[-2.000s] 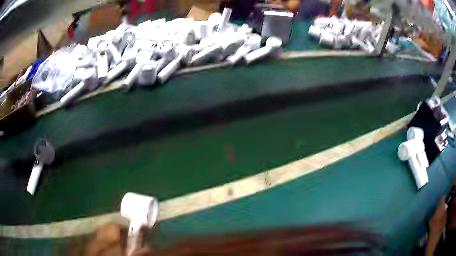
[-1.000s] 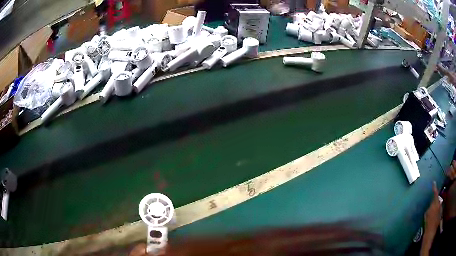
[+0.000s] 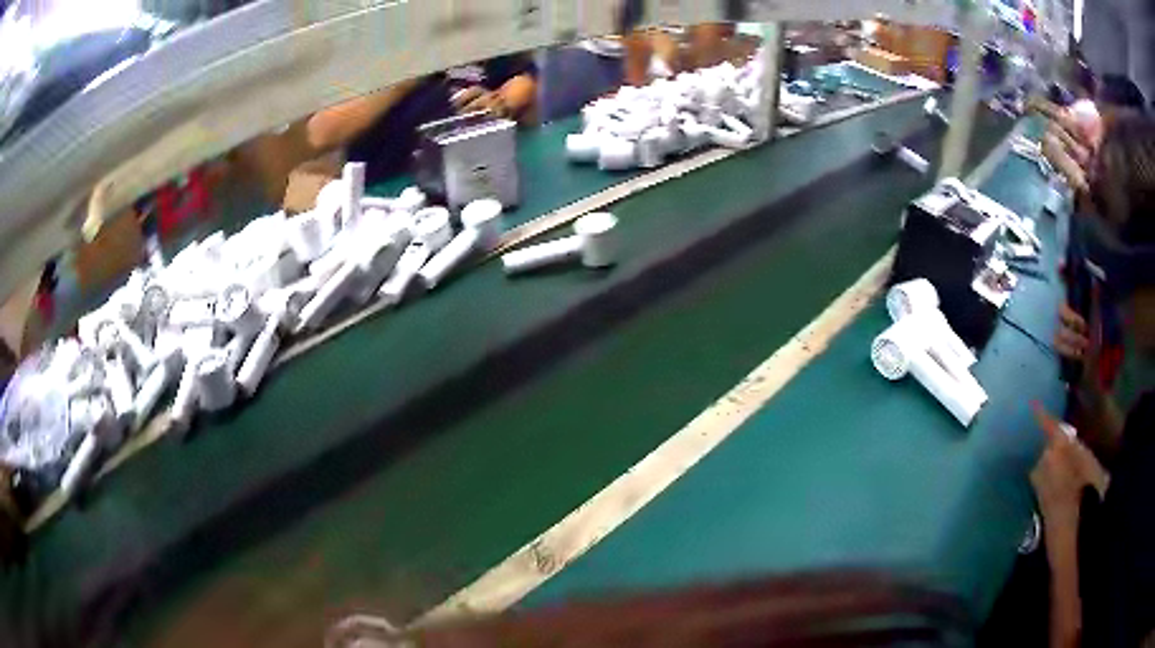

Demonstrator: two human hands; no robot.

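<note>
The rounded top of a pale object, probably a fan head (image 3: 364, 630), shows at the bottom edge, blurred and cut off. Neither of my hands can be made out; what holds this object is hidden below the edge. A white handheld fan (image 3: 564, 247) lies on the dark green conveyor belt (image 3: 608, 367) near its far rail, head to the right. Two white fans (image 3: 931, 355) lie together on the near green bench (image 3: 798, 506), against a black box (image 3: 947, 260).
A large heap of white fans (image 3: 253, 285) lies across the belt, with a metal-fronted box (image 3: 475, 165) and a smaller heap (image 3: 684, 114) beyond. A neighbouring worker's hand (image 3: 1068, 462) is at right. An overhead beam (image 3: 317, 76) and post (image 3: 965, 108) stand close. A reddish-brown blur crosses the bottom.
The view has turned right. The fan at the bottom has dropped almost out of the picture, and the hand seen at it is no longer distinguishable. The fan on the far belt appears further left.
</note>
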